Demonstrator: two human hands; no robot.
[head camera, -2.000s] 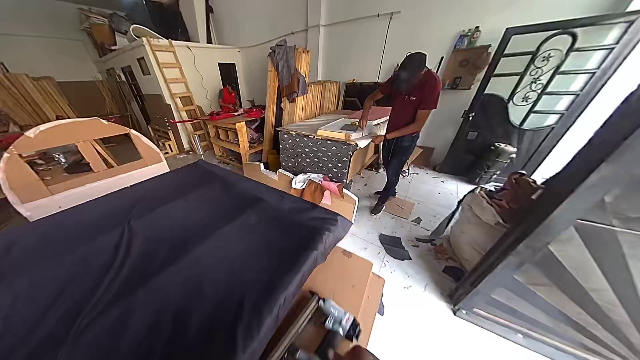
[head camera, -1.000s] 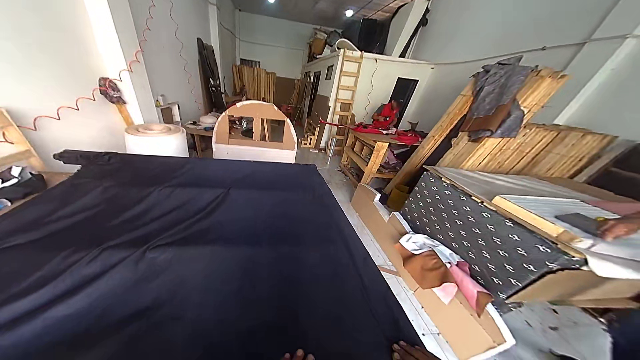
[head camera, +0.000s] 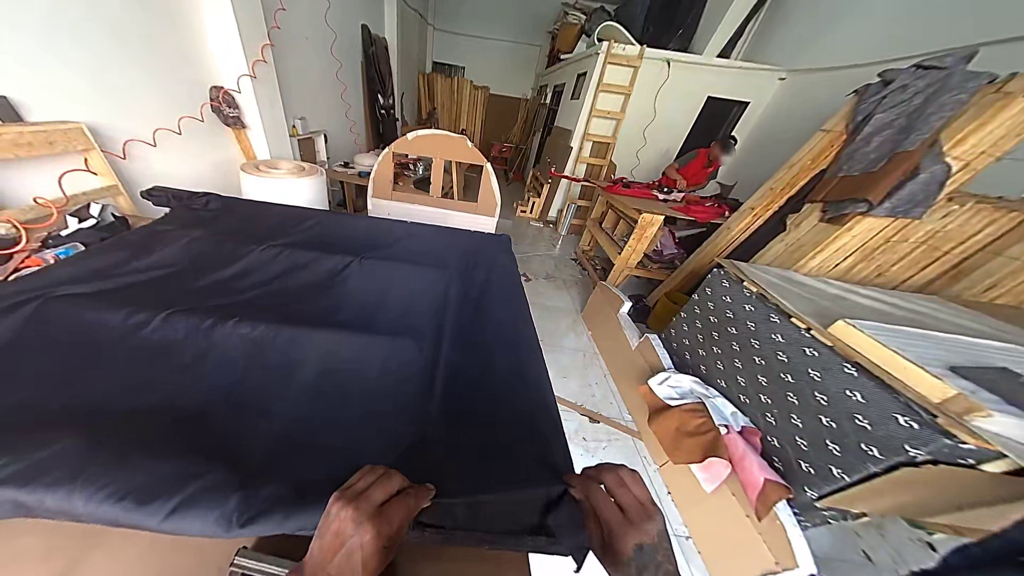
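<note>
A large black cloth (head camera: 336, 336) lies over a broad flat piece, with its near edge hanging at the bottom of the view. My left hand (head camera: 368, 512) pinches that edge, thumb and fingertips on the fabric. At the near right corner my right hand (head camera: 616, 512) grips the cloth's corner between thumb and fingers. Brown board shows below the edge. Beside my left wrist, part of a metal tool (head camera: 260, 562) lies on the board; the rest of it is hidden.
A cardboard-faced frame (head camera: 620, 360) with fabric scraps (head camera: 696, 424) stands on the right, beside a patterned black panel (head camera: 784, 392). An arched frame (head camera: 436, 180) stands behind the cloth. A person in red (head camera: 696, 170) works at a wooden table (head camera: 640, 216). A red coiled hose (head camera: 184, 120) hangs left.
The view has swung left since two seconds ago. My hands, barely in view at the bottom edge one second ago, now hold the cloth's near edge and corner.
</note>
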